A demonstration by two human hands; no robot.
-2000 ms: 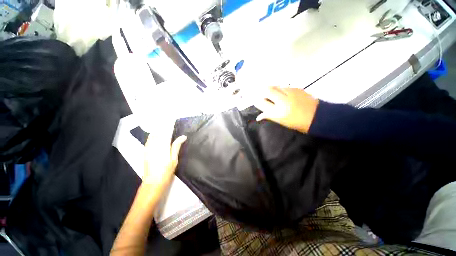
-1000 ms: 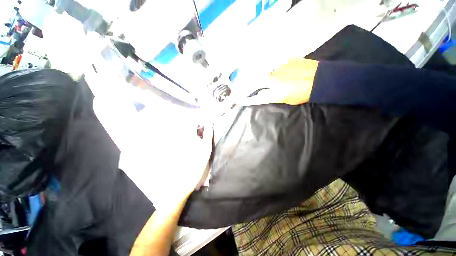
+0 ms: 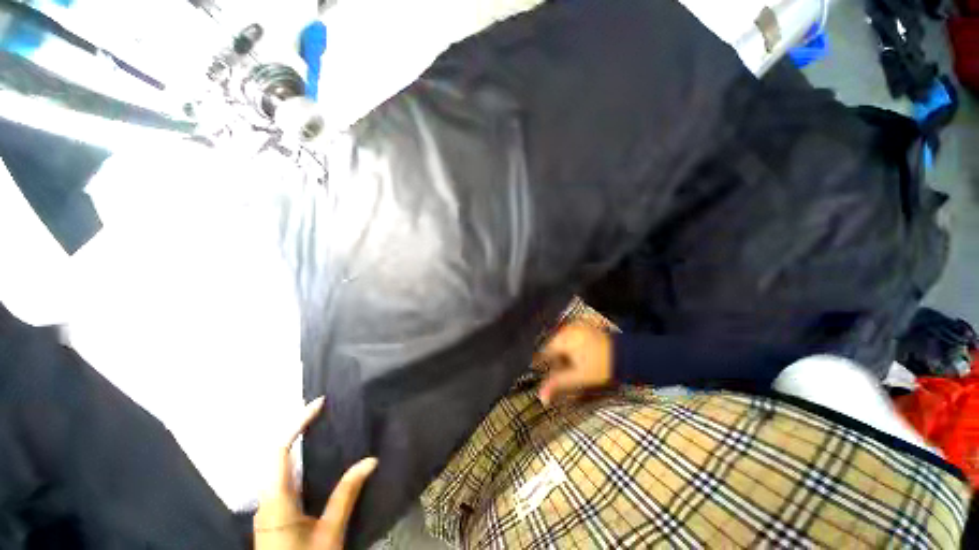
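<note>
A black fabric panel [image 3: 472, 193], shiny near its left part, lies from the sewing machine's needle area [image 3: 281, 97] down to the near table edge and over to the right. My left hand [image 3: 306, 500] is at the bottom left, fingers spread, with fingertips at the panel's lower left edge; I cannot tell whether it grips the cloth. My right hand [image 3: 580, 360] is blurred, over the lap just below the panel's near edge, its fingers partly curled; whether it holds anything is unclear.
The white table [image 3: 193, 279] shows left of the panel. Black cloth [image 3: 97, 451] lies at the lower left. A plaid apron [image 3: 687, 462] covers the lap. A dark work pile [image 3: 794, 236] spreads right. Red material [image 3: 945, 419] sits at the far right.
The view has shifted closer to the panel and rightward. My right hand has left the needle area and moved down to the lap. My left hand is now at the panel's lower left edge.
</note>
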